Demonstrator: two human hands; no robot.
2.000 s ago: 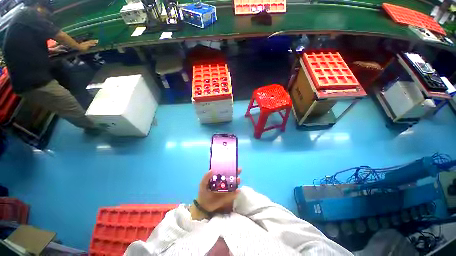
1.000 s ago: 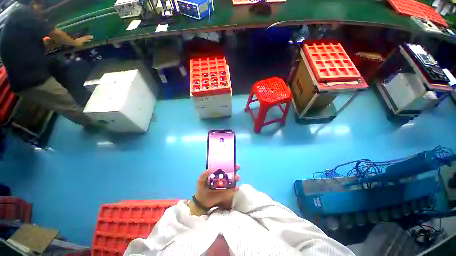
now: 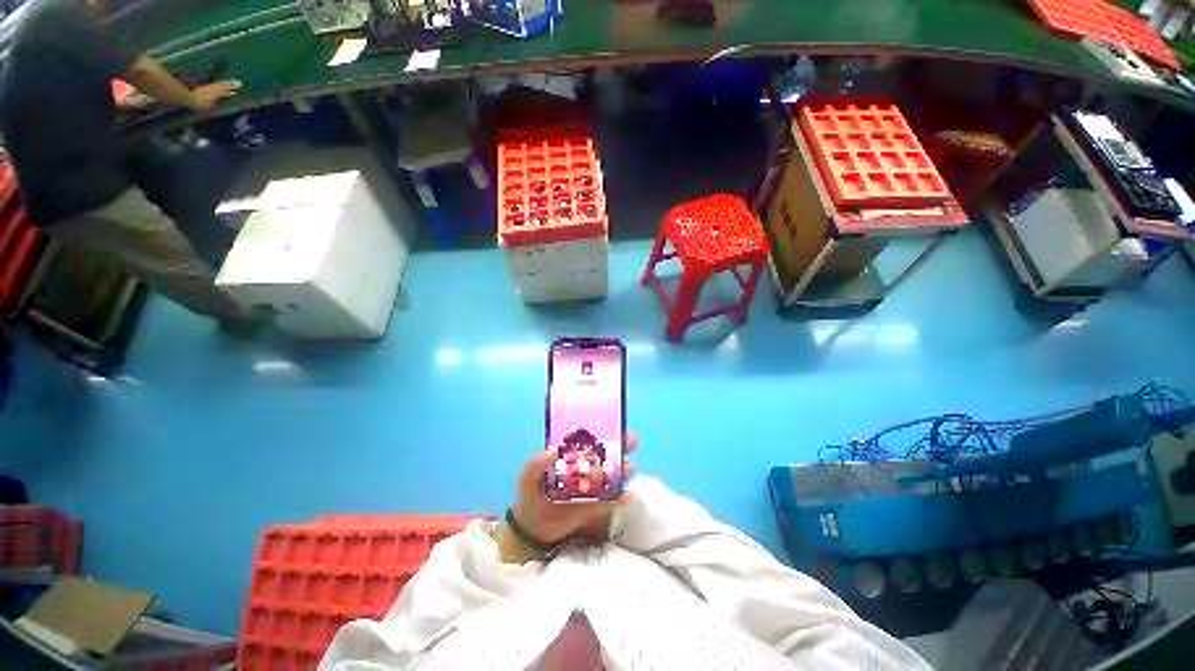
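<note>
My left hand (image 3: 566, 515), bare and with a dark band at the wrist, holds an upright smartphone (image 3: 586, 417) in front of my chest. Its lit screen is pinkish and shows a person's head at the bottom, with small icons over it. My fingertips wrap around the phone's right edge. My right hand does not show; the right white sleeve reaches in to beside the left wrist.
Red trays (image 3: 328, 590) lie low left. A white foam box (image 3: 321, 256), a red tray stack (image 3: 550, 190), a red stool (image 3: 709, 256) and a tray cart (image 3: 875, 164) stand before the green bench (image 3: 629, 33). Blue equipment (image 3: 944, 518) lies right. A person (image 3: 79, 125) stands left.
The view has tipped down slightly, so the bench sits higher in the picture. The phone screen, plain pink at first, now shows a head. The phone stays in my left hand.
</note>
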